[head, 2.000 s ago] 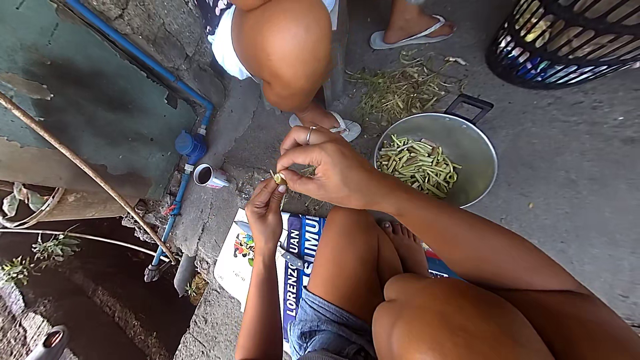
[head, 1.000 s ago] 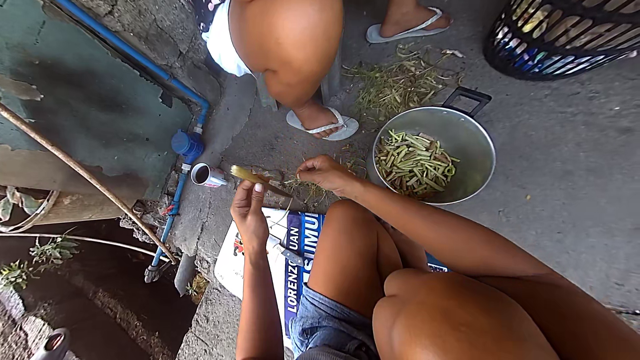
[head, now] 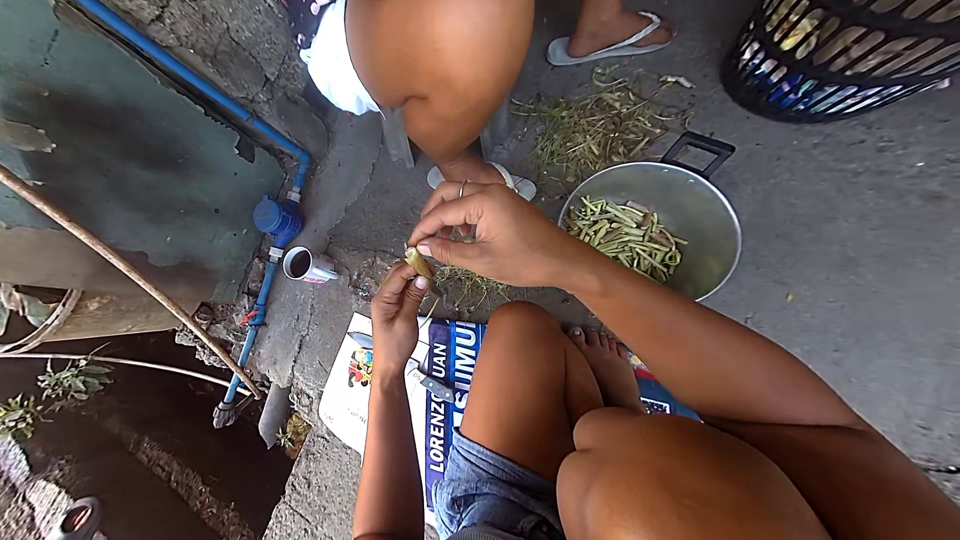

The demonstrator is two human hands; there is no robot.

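My left hand (head: pixel 397 315) holds a short green-brown plant stalk (head: pixel 421 264) upright between thumb and fingers. The thumb and forefinger of my right hand (head: pixel 480 232) pinch the stalk's top end. To the right of my right hand, a metal pot (head: pixel 701 225) with a black handle holds many cut green stalk pieces (head: pixel 626 236). A knife (head: pixel 431 381) with a riveted handle lies on the printed sheet (head: pixel 442 352) beside my left forearm; my forearm hides part of it.
Peelings (head: pixel 600 127) lie behind the pot, near another person's knee and slippers (head: pixel 611 49). A black slatted basket (head: pixel 795 82) stands at the upper right. A mug (head: pixel 309 265) of dark liquid stands left of my hands, by a blue pipe (head: pixel 259 296). A dark ditch is at the lower left.
My right hand, apart from the stalk and lower right one second ago, has come back to its top end. The stalk, tilted left then, is more upright in my left hand.
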